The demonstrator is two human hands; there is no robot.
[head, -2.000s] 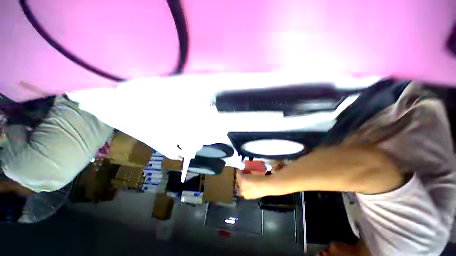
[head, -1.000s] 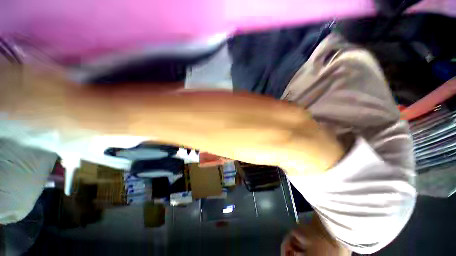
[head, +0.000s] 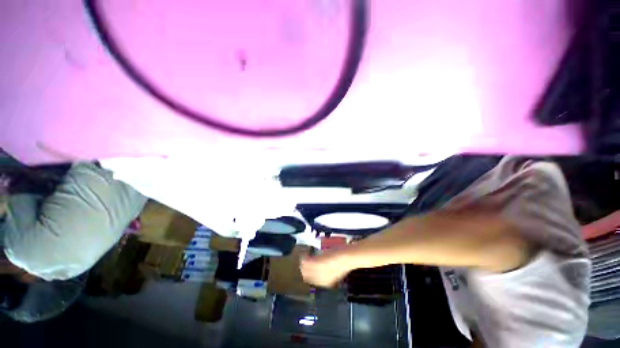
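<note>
Neither of my hands is in view. The picture is upside down. A large thin black loop (head: 268, 129) lies on the pink surface (head: 421, 81) nearest me, cut off by the top edge. A dark angular part (head: 567, 95) shows at the upper right. On the white sheet (head: 204, 180) beyond lies a long black part (head: 333, 177). Past it is a black framed panel with a pale oval centre (head: 351, 221), with two black-rimmed pale discs (head: 282, 226) beside it. A small red item (head: 333, 242) shows behind the panel.
Another person at the right stretches a bare arm (head: 435, 241) past the panel, fist closed; whether it holds anything is unclear. A second person (head: 81, 221) in a pale shirt is at the left. Cartons (head: 289, 275) and stacked goods (head: 197, 255) stand beyond.
The view swung aside, then back. The other person's arm reached far left, blurred, and is now drawn back. The black loop is out of view at one second ago and now shows more fully.
</note>
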